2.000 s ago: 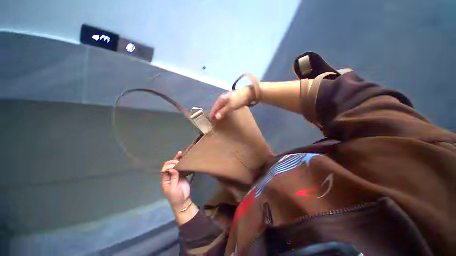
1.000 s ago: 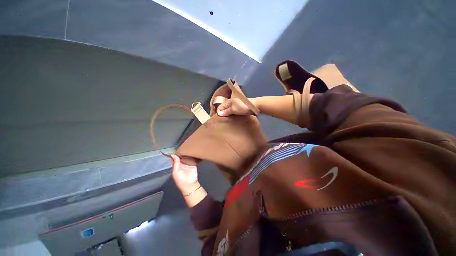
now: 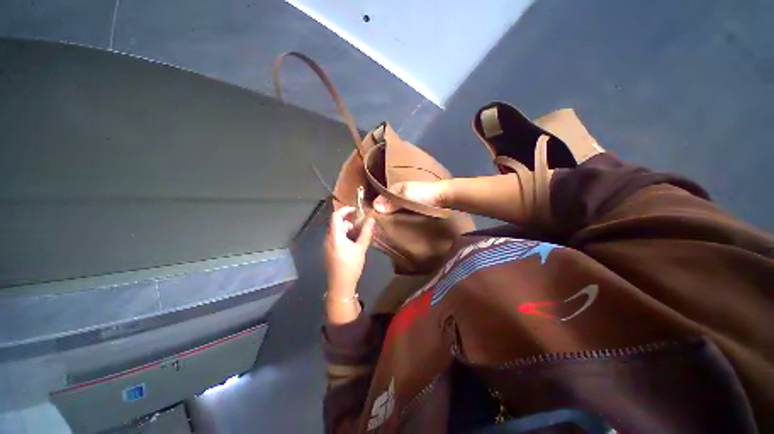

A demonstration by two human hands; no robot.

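Observation:
The small brown handbag (image 3: 416, 229) is in front of my body with its dark mouth partly open. My right hand (image 3: 409, 197) holds the bag at its mouth; the bag's strap (image 3: 322, 76) runs beside it and loops up to the left. My left hand (image 3: 350, 242) pinches a pale strap end (image 3: 361, 202) at the bag's edge, its fingertips close to my right hand. The larger tan tote (image 3: 579, 131) hangs by flat straps on my right forearm, its dark mouth showing.
A grey metal elevator door (image 3: 153, 178) fills the left, framed by grey tiles (image 3: 204, 51). A white wall (image 3: 416, 38) is at the top. A low panel with a red line and blue label (image 3: 195, 369) stands at the lower left. Grey floor (image 3: 670, 76) shows at the upper right.
My left hand has moved from the bag's lower corner up to the pale strap end, near my right hand. The bag has turned, showing more of its mouth, and its strap loop has swung upward.

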